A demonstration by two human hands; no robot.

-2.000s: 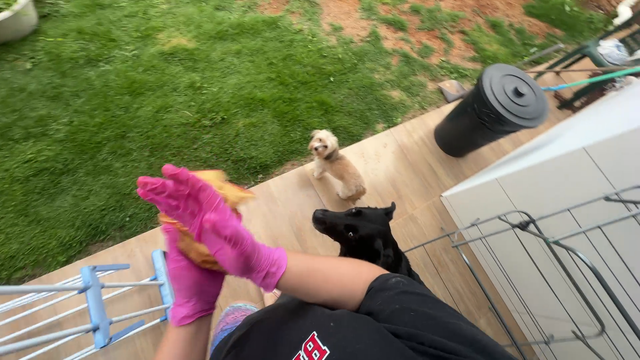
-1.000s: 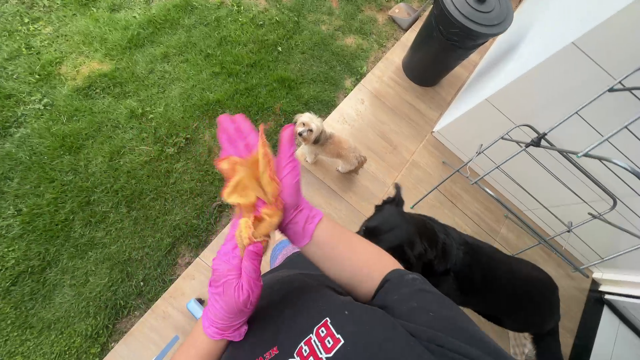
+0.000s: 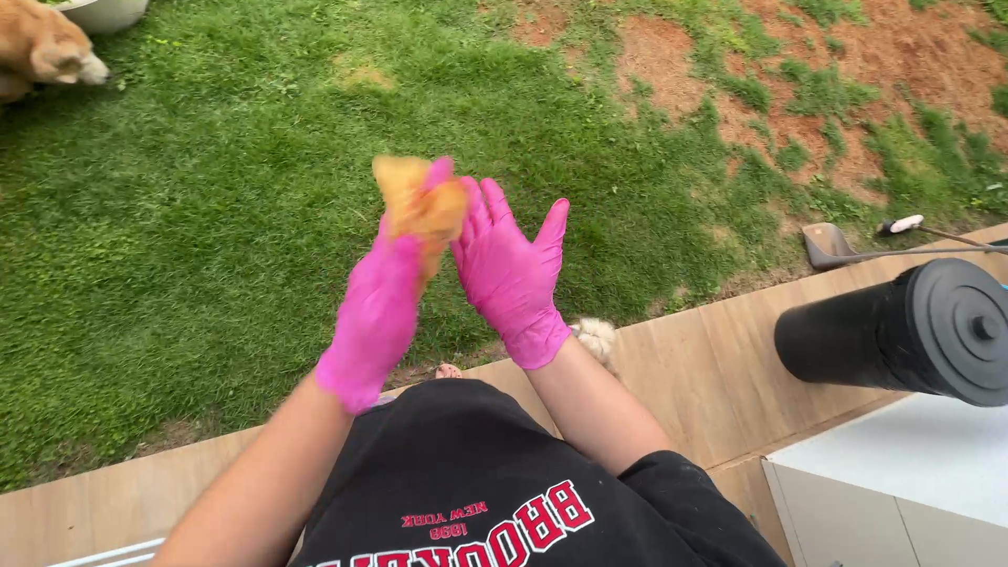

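Note:
Both of my hands wear pink gloves and are raised over the grass in the middle of the head view. My left hand, blurred by motion, is shut on a crumpled orange-yellow cloth that sticks up between its thumb and fingers. Close beside it on the right, my right hand shows its back or palm with the fingers spread and holds nothing; its fingertips are near or against the cloth. Whether they touch it cannot be told.
Below the hands runs a tiled walkway along the lawn. A small light dog is partly hidden behind my right wrist. A tan dog is at the upper left by a pale tub. A lidded black bin and a dustpan are at the right.
My right hand has come away from the cloth's side, fingers spread. The black dog is out of view, and a tan dog has come into view. The view has shifted.

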